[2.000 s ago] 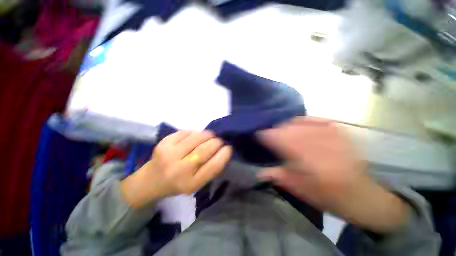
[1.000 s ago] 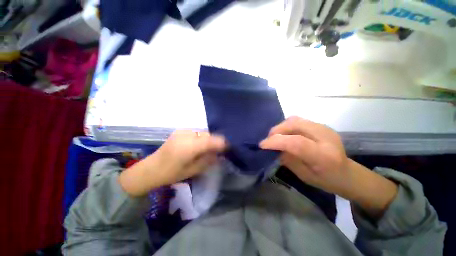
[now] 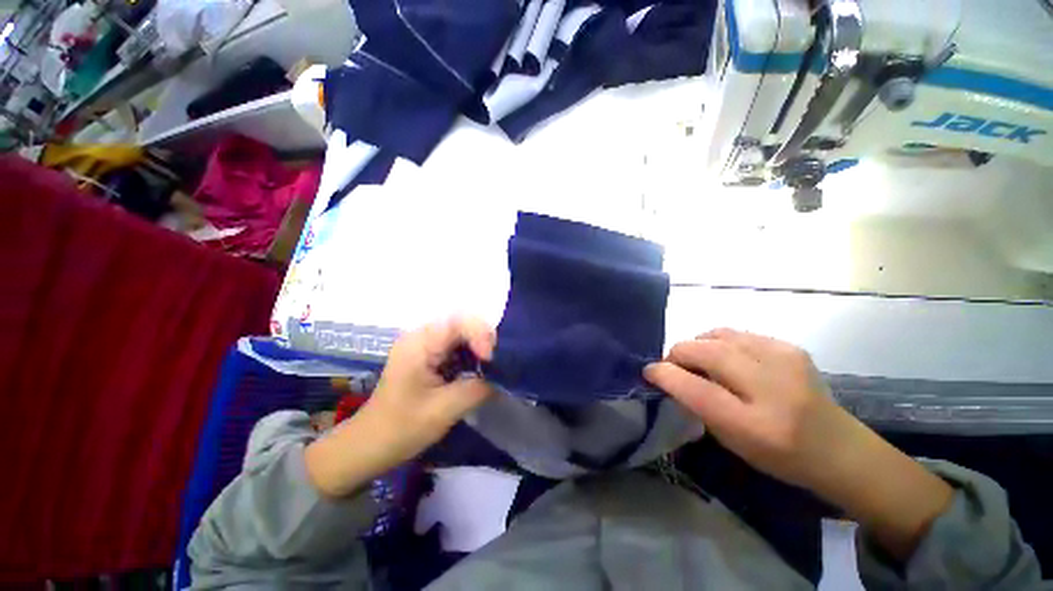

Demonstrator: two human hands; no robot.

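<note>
A small navy piece (image 3: 587, 306) lies at the table's front edge, its far end on the white tabletop. A pale grey-white cloth with navy parts (image 3: 577, 436) hangs below its near edge towards my lap. My left hand (image 3: 430, 375) pinches the near left corner between thumb and fingers. My right hand (image 3: 745, 387) pinches the near right corner. A thin seam-like line runs along the near edge between the hands. Whether the navy piece and the pale cloth are joined I cannot tell.
The white sewing machine head (image 3: 889, 69) stands back right. Navy and pale cut pieces (image 3: 439, 69) lie at the table's back left. Red cloth (image 3: 104, 393) hangs at the left, with a blue basket (image 3: 237, 404) beside the table. A ruler-like strip (image 3: 358, 339) follows the front edge.
The navy piece is spread flatter and squarer, its near edge now stretched between both hands. The view has shifted, showing more of the machine head and the cut pieces.
</note>
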